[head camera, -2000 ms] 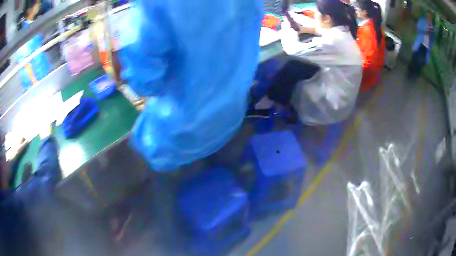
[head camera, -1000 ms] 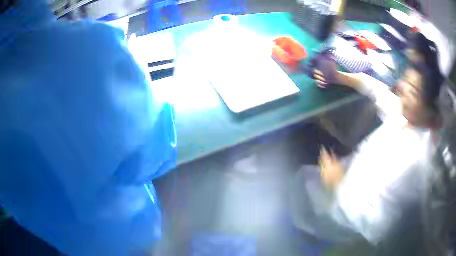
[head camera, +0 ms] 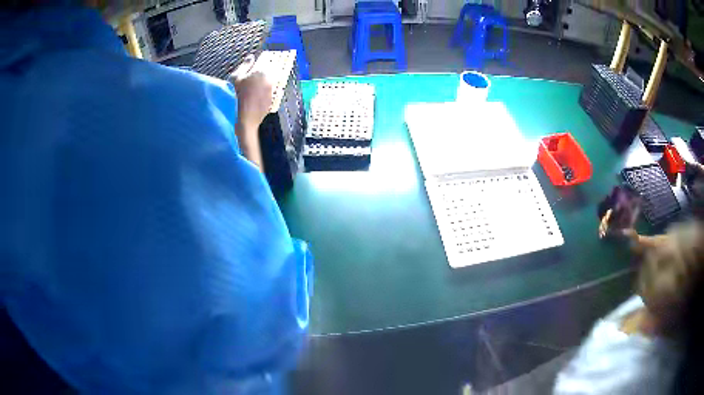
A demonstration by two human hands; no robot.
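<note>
Neither of my hands is in the picture. A white two-panel board [head camera: 494,216] lies open on the green bench mat [head camera: 378,285]; its near half bears rows of small dark round parts. A red bin [head camera: 564,160] with a few dark pieces stands to its right. A white round tub [head camera: 473,87] with a blue rim stands behind it. A short stack of parts trays [head camera: 340,116] with round pockets lies to its left.
A person in a light blue smock [head camera: 147,208] fills the left, one hand at a tall tray stack [head camera: 287,131]. A person in white [head camera: 625,347] is at lower right. Dark stacked trays [head camera: 614,104] stand at right. Blue stools [head camera: 378,35] stand beyond the bench.
The view has swung from the aisle and stools onto the bench. The board, red bin and trays now show sharply; the blue-smocked person remains at the left, with a hand now visible at the trays.
</note>
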